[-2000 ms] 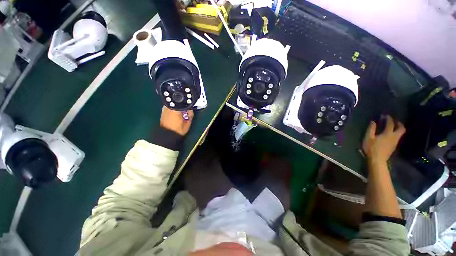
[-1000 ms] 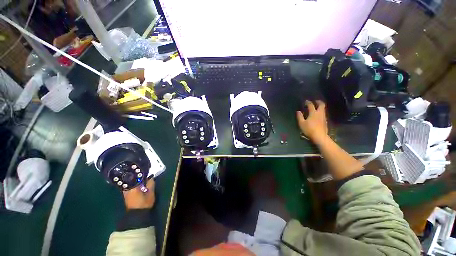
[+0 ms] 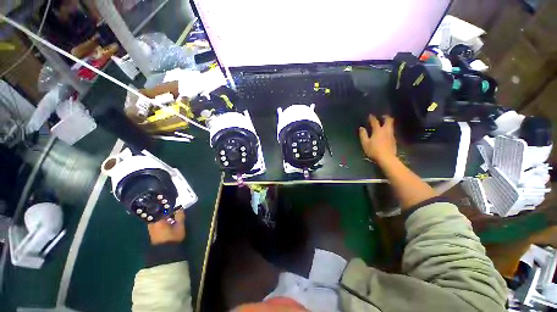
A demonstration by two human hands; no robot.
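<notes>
Three white dome cameras with black balls and round lights stand in front of me: the left camera (image 3: 146, 191), the middle camera (image 3: 234, 146) and the right camera (image 3: 300, 141). My left hand (image 3: 166, 230) is at the lower front edge of the left camera's ball, beside a small pink-purple piece (image 3: 171, 220); its fingers are hidden by the ball. Small pink-purple pieces also show below the other two balls. My right hand (image 3: 380, 141) lies palm down on the bench, fingers curved over a dark computer mouse that is mostly hidden.
A monitor (image 3: 324, 30) stands behind a black keyboard (image 3: 275, 88). Black equipment (image 3: 418, 91) is right of it. An open parts box (image 3: 160, 113) is at back left. White finned housings (image 3: 504, 173) lie at right. Another white camera (image 3: 41, 222) is at far left.
Since two seconds ago, the view has swung so the monitor shows fully. In the last second it has shifted only slightly; my hands stay at the left camera and the mouse.
</notes>
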